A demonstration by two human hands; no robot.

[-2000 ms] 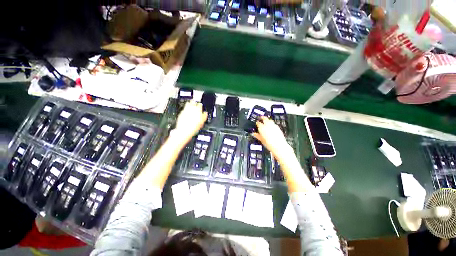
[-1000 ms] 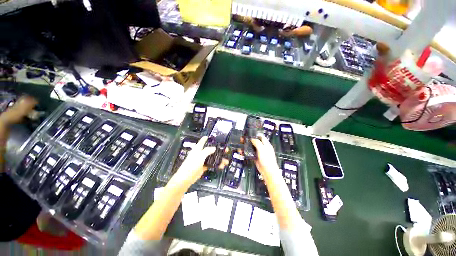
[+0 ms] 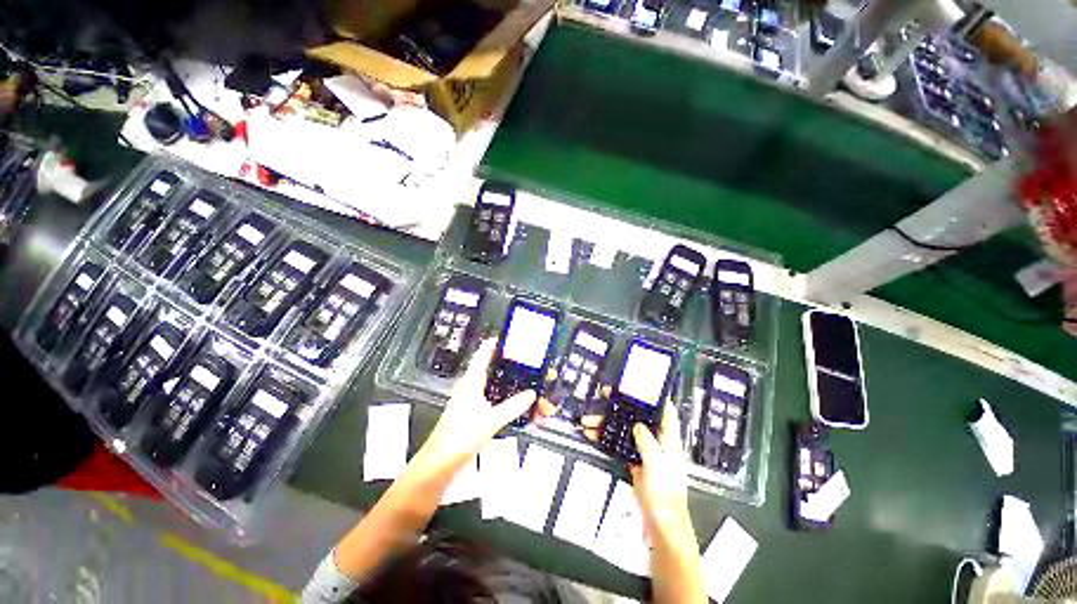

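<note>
My left hand (image 3: 487, 399) holds a black keypad phone (image 3: 523, 345) upright with its screen lit white. My right hand (image 3: 652, 451) holds another keypad phone (image 3: 643, 380), its screen also lit. Both are held over the front row of the clear blister tray (image 3: 570, 198). Other phones lie face up in the tray, such as one at the back left (image 3: 490, 221) and one at the front right (image 3: 722, 415). Two back pockets hold no phone. A row of flat white pieces, maybe batteries (image 3: 580, 500), lies along the tray's near side, partly behind my hands.
A filled second tray (image 3: 254, 380) is tilted at the left. A smartphone (image 3: 836, 368) lies at the right, above a single handset (image 3: 810, 474) with a white piece on it. A metal post (image 3: 933, 242) and loose white pieces (image 3: 993, 438) are further right; an open cardboard box (image 3: 467, 89) is behind.
The two phones have come out of the back row and nearer to me, and their screens now show brightly lit. The view has shifted; the hand at the far left is out of sight.
</note>
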